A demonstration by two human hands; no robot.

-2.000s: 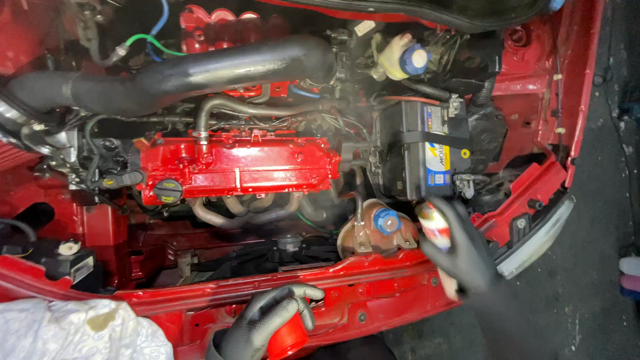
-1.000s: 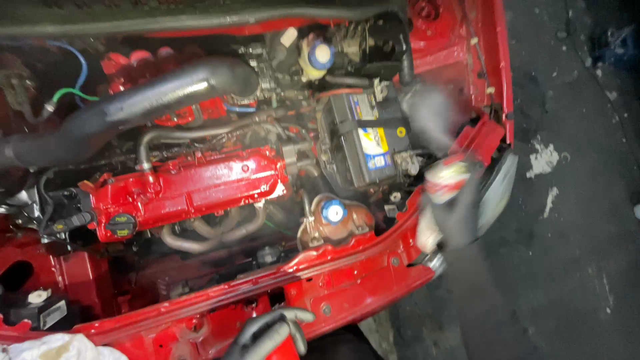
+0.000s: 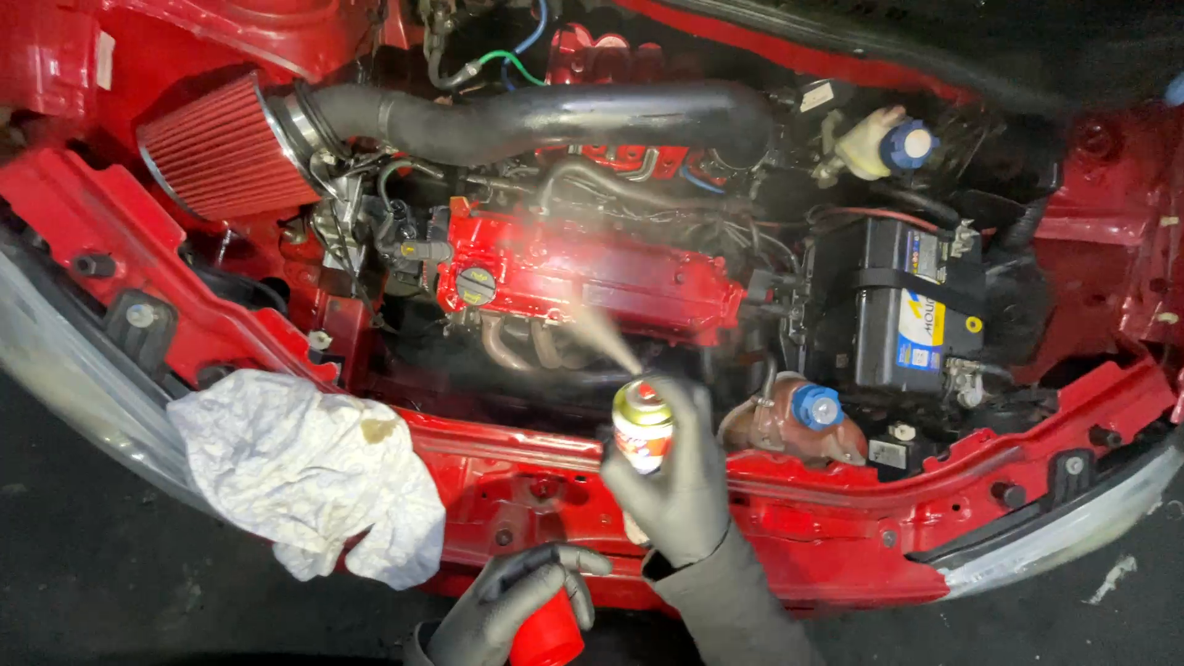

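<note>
My right hand (image 3: 680,472), in a grey glove, is closed round an aerosol can (image 3: 641,430) above the front panel of the engine bay. A pale spray leaves the nozzle toward the red engine valve cover (image 3: 592,268), where mist hangs over the metal. My left hand (image 3: 518,592), gloved too, holds a red plastic cap (image 3: 548,634) at the bottom edge of the view, lower and to the left of the can. A black oil filler cap (image 3: 475,286) sits on the cover's left end.
A white cloth (image 3: 314,476) drapes over the front panel at left. A red cone air filter (image 3: 231,153) joins a black intake pipe (image 3: 573,120) behind the cover. To the right stand a car battery (image 3: 897,305), a coolant reservoir (image 3: 795,421) and a fluid reservoir (image 3: 879,143).
My right hand has moved left with the can, from near the battery and right headlight to in front of the valve cover. The left hand still has the red cap. The view has shifted.
</note>
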